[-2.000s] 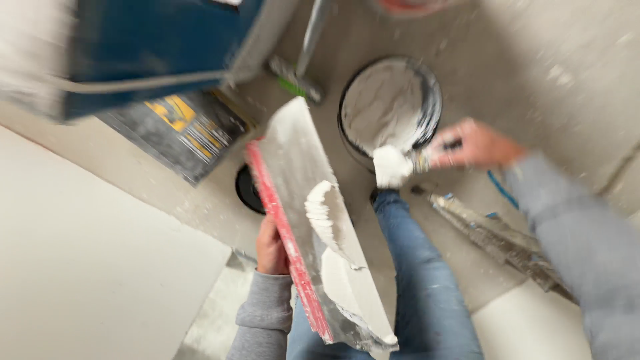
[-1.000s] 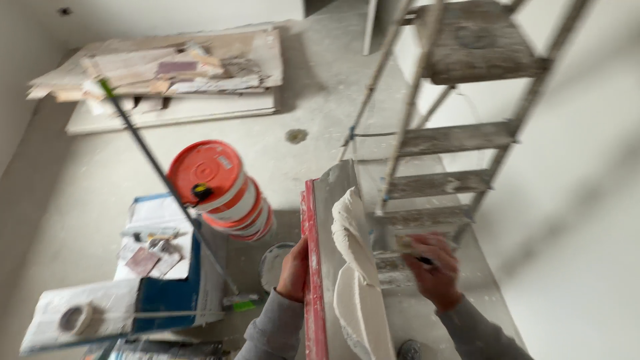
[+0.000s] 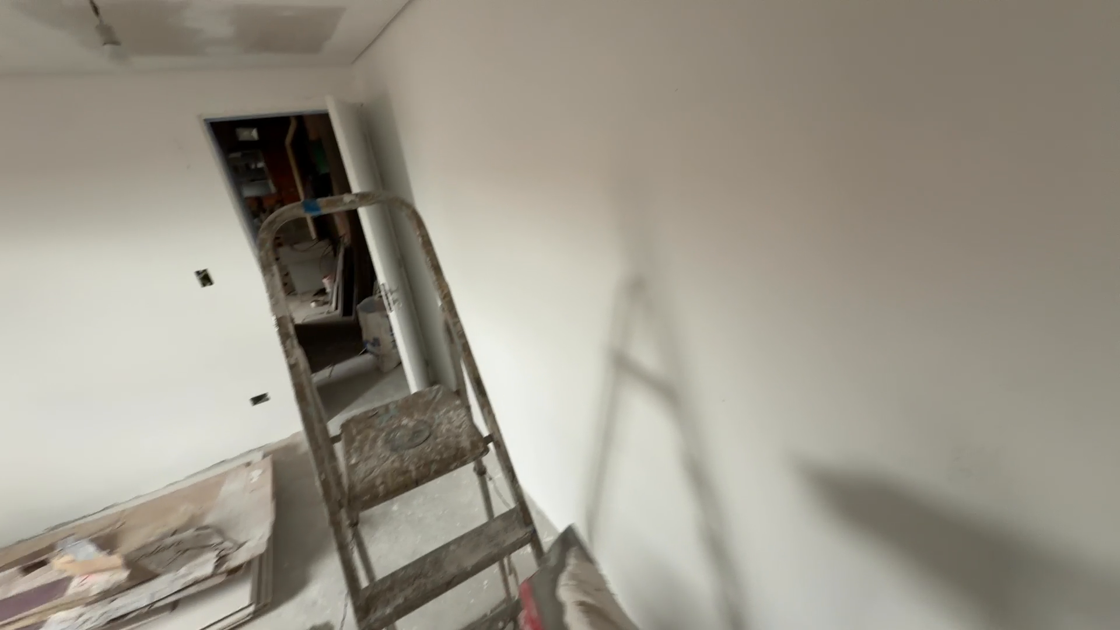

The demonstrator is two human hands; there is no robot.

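At the bottom edge of the head view, right of centre, shows the end of a wide plastering blade (image 3: 553, 582) with a red edge. White joint compound (image 3: 588, 595) lies along its face. Both my left hand and my right hand are out of the frame, so what they hold does not show. Just behind and to the left of the blade stands a stepladder (image 3: 411, 442), its steps and top rail crusted with dried plaster.
A white wall (image 3: 787, 262) fills the right side, bearing the ladder's shadow. Stacked board offcuts (image 3: 175, 560) lie on the floor at lower left. Beyond the ladder, a door (image 3: 372, 227) stands open beside a doorway. A bulb socket (image 3: 108, 37) hangs from the ceiling.
The view has swung up strongly, from the floor and bucket to the wall and doorway. Both hands have left the frame, and only the blade's end with its compound still shows.
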